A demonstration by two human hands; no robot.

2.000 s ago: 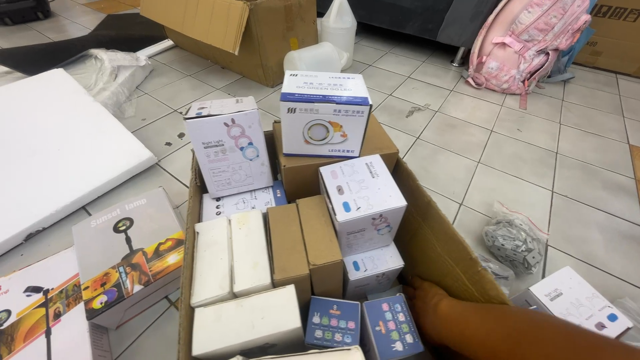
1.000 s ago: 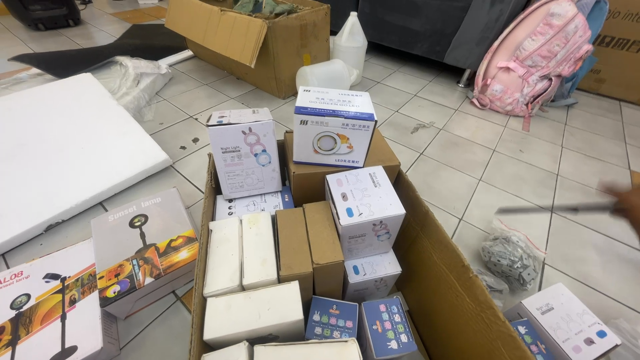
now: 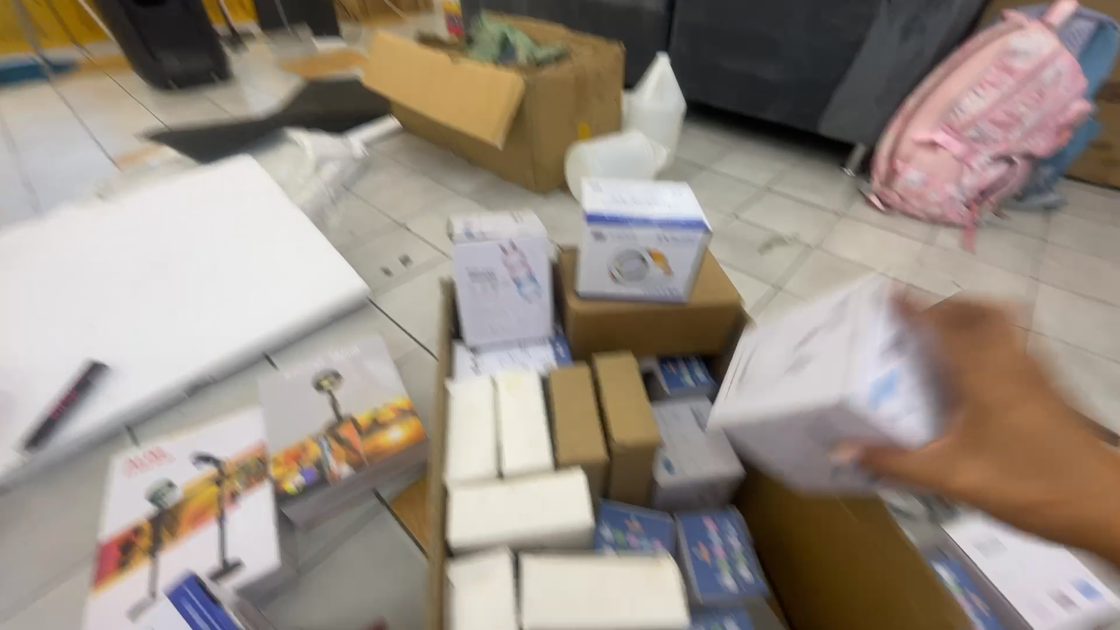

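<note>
My right hand [image 3: 989,420] grips a white product box [image 3: 805,385], blurred by motion, above the right wall of a large open cardboard carton [image 3: 849,551]. Inside the carton stand plain white boxes [image 3: 521,512], narrow brown boxes [image 3: 626,420], small blue printed boxes [image 3: 719,556] and a grey-white box [image 3: 696,455]. At the carton's far end, a white night-light box [image 3: 503,284] is upright beside a blue-and-white lamp box [image 3: 643,254], which rests on a brown box [image 3: 604,331]. My left hand is out of view.
Sunset-lamp boxes [image 3: 346,429] and a white foam sheet [image 3: 201,262] bearing a dark pen-like object [image 3: 66,407] lie left. Behind are another open carton [image 3: 560,114], a plastic jug [image 3: 656,109] and a pink backpack [image 3: 980,122]. A white box [image 3: 1032,569] lies right.
The white box that stood at the carton's right side is now lifted in my right hand, uncovering boxes beneath. A dark pen-like object now shows on the foam sheet.
</note>
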